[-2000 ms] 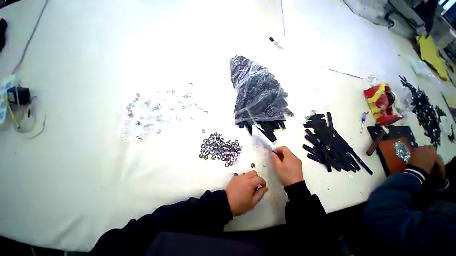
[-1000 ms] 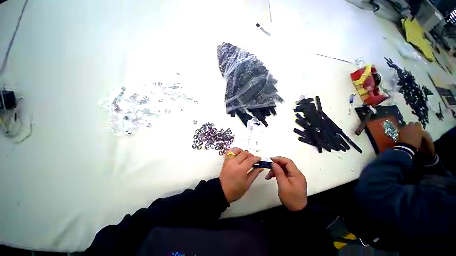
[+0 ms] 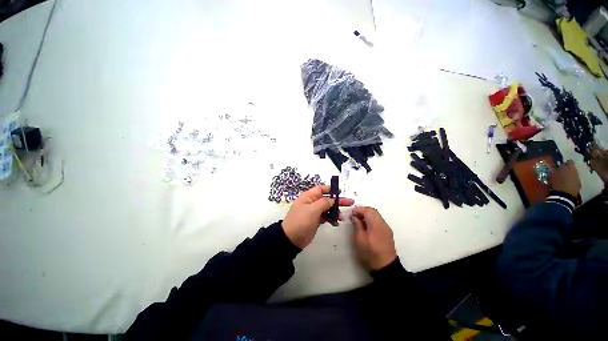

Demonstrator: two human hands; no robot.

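My left hand is shut on a black fabric tab, which stands up between its fingers, pointing away from me. My right hand is just right of it, fingertips pinched together close to the tab; whether they hold a small part is too blurred to tell. Dark shiny metal parts lie heaped just ahead of my left hand. Paler silvery-clear parts are scattered wider at left. A clear plastic bag of tabs lies ahead, black strips spilling from its near end. A loose pile of black tabs lies at right.
A neighbour's hand is at an orange-brown board with a brown bar. A red and yellow packet and black pieces lie beyond. A marker lies at the back. A black adapter is far left.
The black tab, held level between both hands a second ago, now stands upright in my left hand. My right hand has let go of its end. The neighbour's hands have moved apart.
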